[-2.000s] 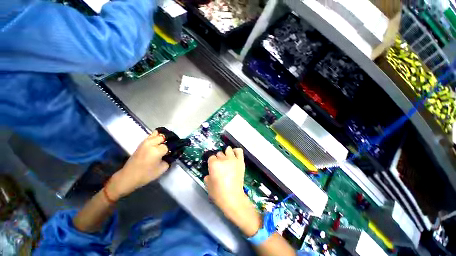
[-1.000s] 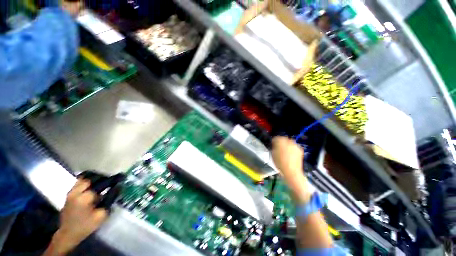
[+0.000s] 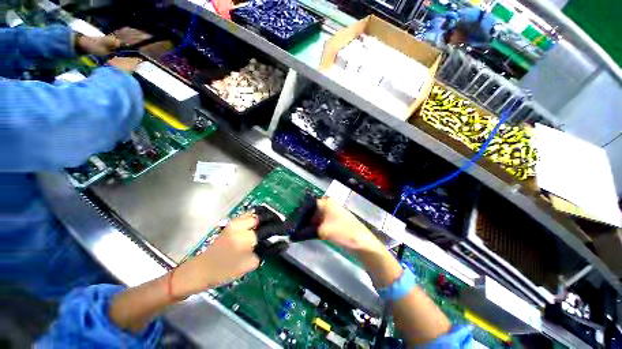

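A green circuit board (image 3: 256, 303), crowded with small parts, lies on the line in front of me. A long silver-white heatsink (image 3: 334, 272) stands on it, partly hidden by my right forearm. My left hand (image 3: 228, 249) is closed around black components (image 3: 269, 228) above the board. My right hand (image 3: 341, 225) meets it from the right, with black components (image 3: 305, 219) at its fingers. The two dark handfuls touch or overlap, and single pieces cannot be told apart. A finned heatsink (image 3: 361, 208) shows behind my right hand.
Bins of red (image 3: 363, 170), blue-purple (image 3: 300, 148) and silver-grey parts (image 3: 324, 116) sit under the shelf. Cartons of white blocks (image 3: 382, 68) and yellow-and-black components (image 3: 477, 133) stand on it. Another worker's blue sleeve (image 3: 68, 123) is at left. A blue cord (image 3: 470, 160) hangs across the bins.
My right hand has come back from beside the bins to my left hand, now with black components at its fingers. My left hand is raised over the board. The view has shifted.
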